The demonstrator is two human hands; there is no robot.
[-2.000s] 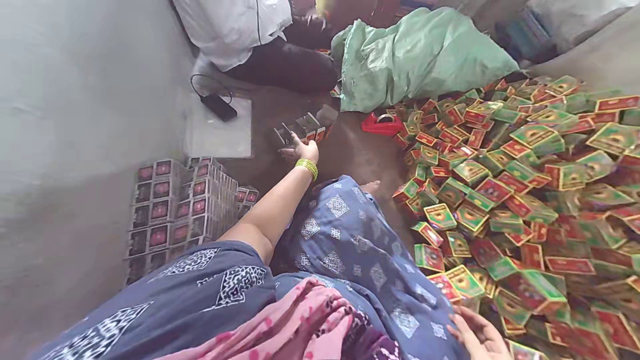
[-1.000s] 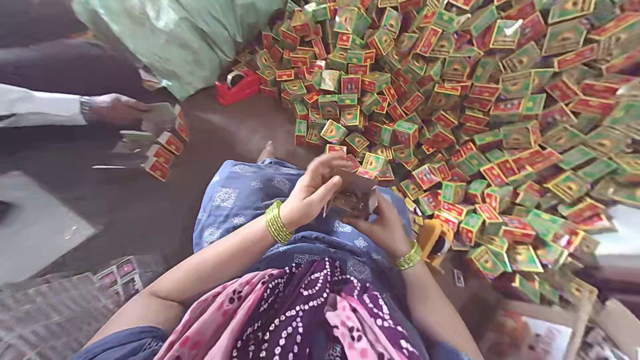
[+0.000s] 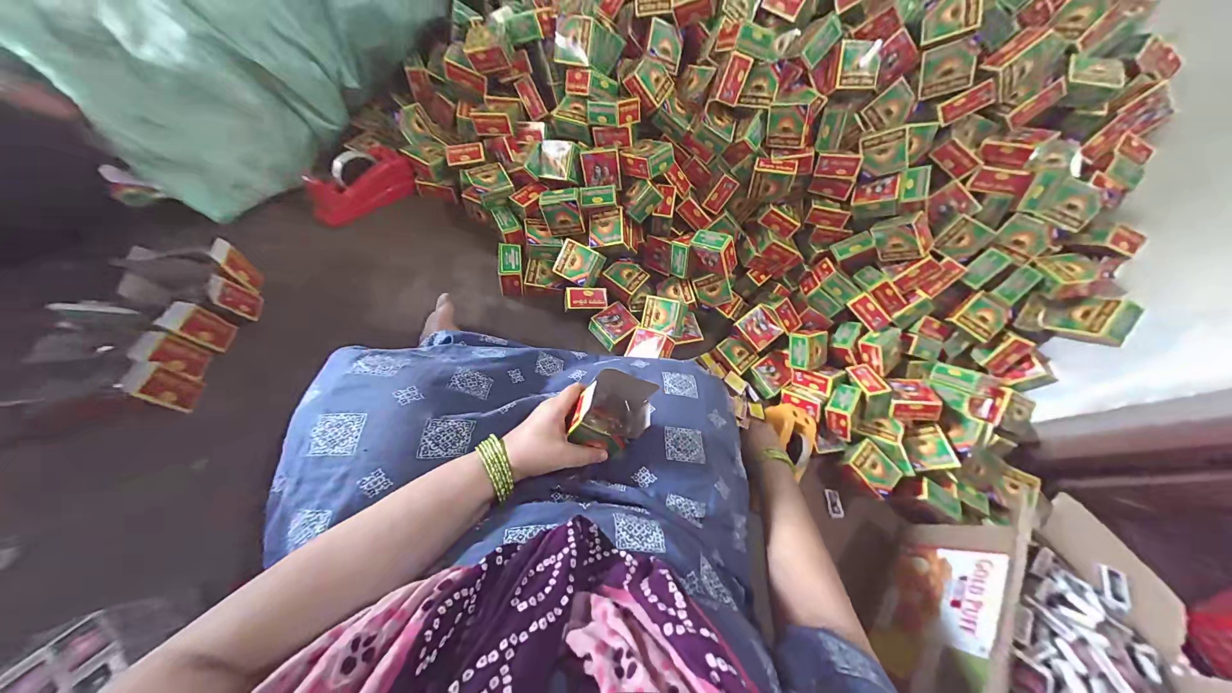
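Observation:
My left hand (image 3: 549, 435) grips a small red and green cardboard box (image 3: 611, 414) over my lap; its top flaps stand open and show a dark inside. Off my lap's right side, my right hand (image 3: 765, 441) reaches down next to a yellow tape dispenser (image 3: 794, 423) and small boxes. Its fingers are mostly hidden, so whether they hold anything is unclear. A big heap of like boxes (image 3: 789, 125) spreads ahead and to the right.
A red tape dispenser (image 3: 361, 188) stands by a green sack (image 3: 212, 87). Several open boxes (image 3: 183, 337) lie in a row at left. At lower right, a carton (image 3: 1121, 529) holds many small black-and-white pieces. Clear-wrapped packs (image 3: 72, 659) are at lower left.
My right hand has moved from the box at my lap down to my right side, while my left hand now holds the box. The other person's hand at left is no longer seen by the open boxes.

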